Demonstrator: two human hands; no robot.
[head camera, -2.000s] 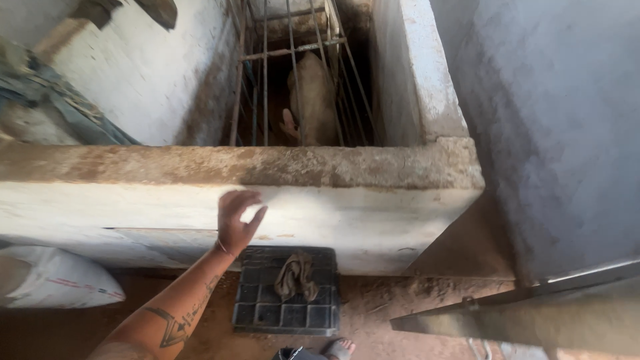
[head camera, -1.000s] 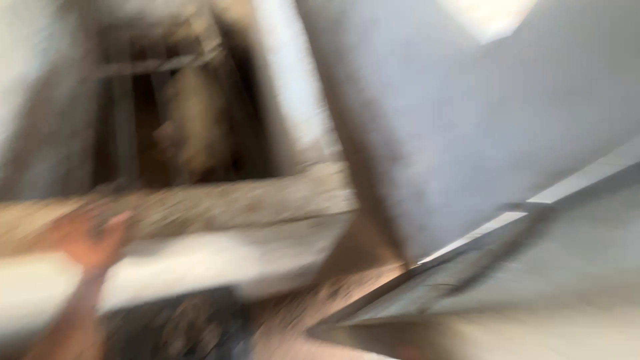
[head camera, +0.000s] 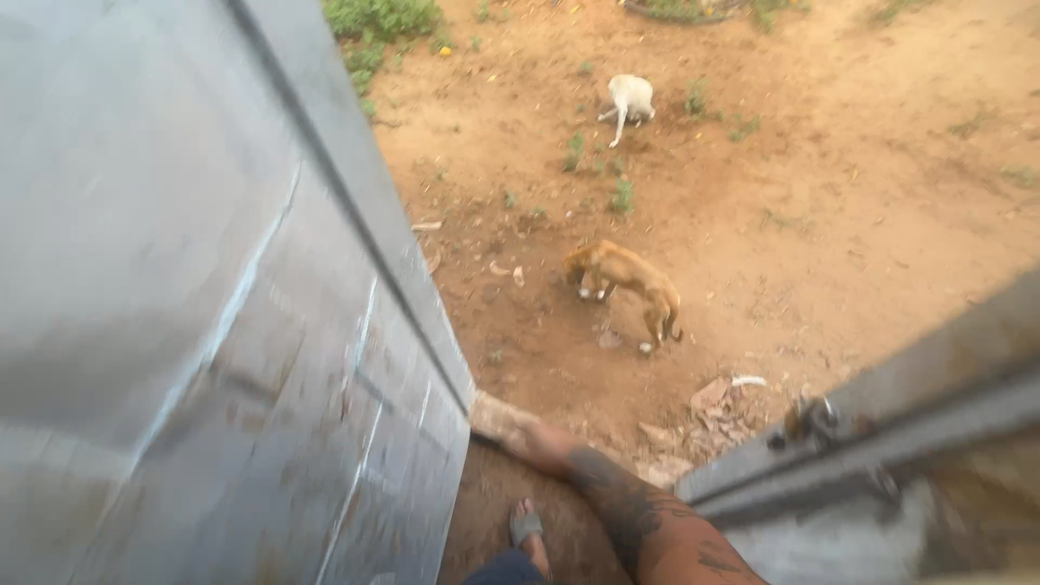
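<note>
My right arm reaches in from the lower right, its forearm tattooed. My right hand (head camera: 524, 435) is blurred at the lower edge of the grey metal door (head camera: 268, 325) on the left; whether its fingers grip the edge cannot be told. My left hand is out of view. Below the arm, one foot in a grey sandal (head camera: 526, 526) stands on the brown floor, beside dark blue cloth. A second metal door or frame (head camera: 894, 422), with a latch (head camera: 812, 421), stands on the right.
Through the opening, a brown dog (head camera: 630, 280) stands head down on reddish dirt, and a pale dog (head camera: 630, 97) is farther off. Dry leaves and litter (head camera: 723, 410) lie just outside by the right frame. Green bushes (head camera: 382, 32) grow at the top left.
The view has swung far, from a walled pen with a barred gate to an outdoor opening. My left hand, earlier at the pen wall, has left the view; my right arm has come in.
</note>
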